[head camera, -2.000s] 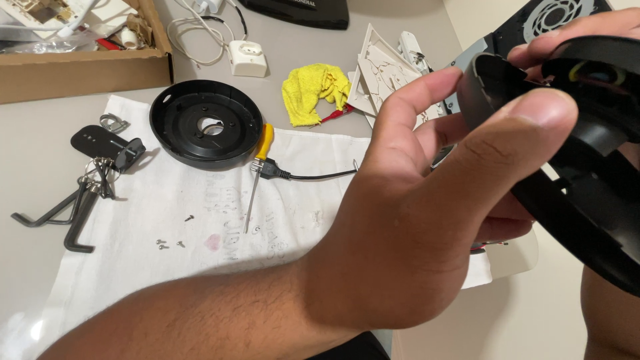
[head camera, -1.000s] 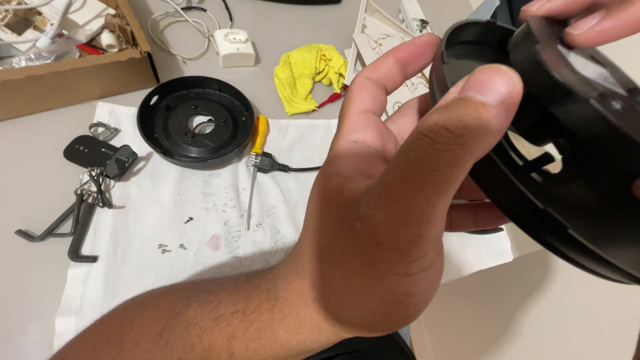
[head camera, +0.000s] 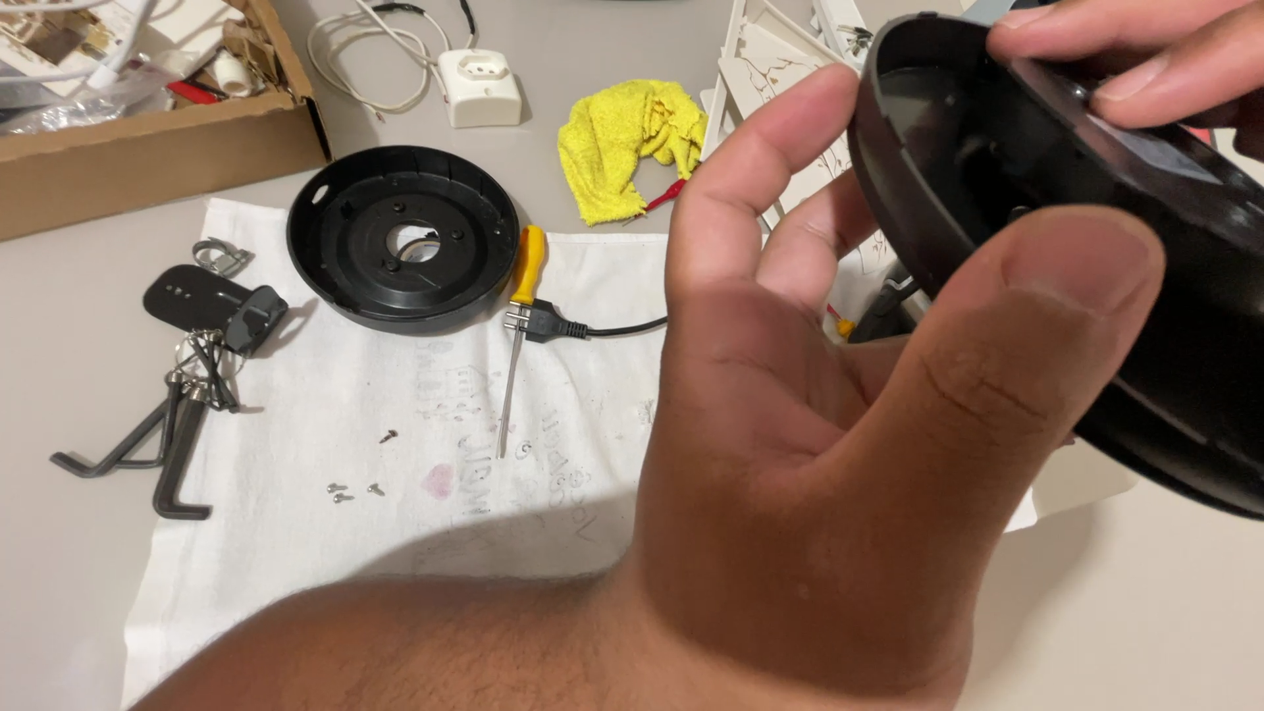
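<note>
My left hand grips the rim of a black plastic housing, held tilted at the right; its fingers are partly behind it. At the top right, the fingers of my right hand rest on the housing's upper part; the rest of that hand is out of frame. A round black plastic cover with a central hole lies on the white cloth. Beside it are a screwdriver with a yellow handle and a black power plug. Several small screws lie lower on the cloth.
Hex keys and a black metal plate lie at the left. A cardboard box of parts stands at the upper left. Behind are a white socket block, a yellow rag and pale plastic panels.
The black housing has turned in my hands since two seconds ago, and my right fingers have shifted over its upper part. The things on the cloth have stayed in place.
</note>
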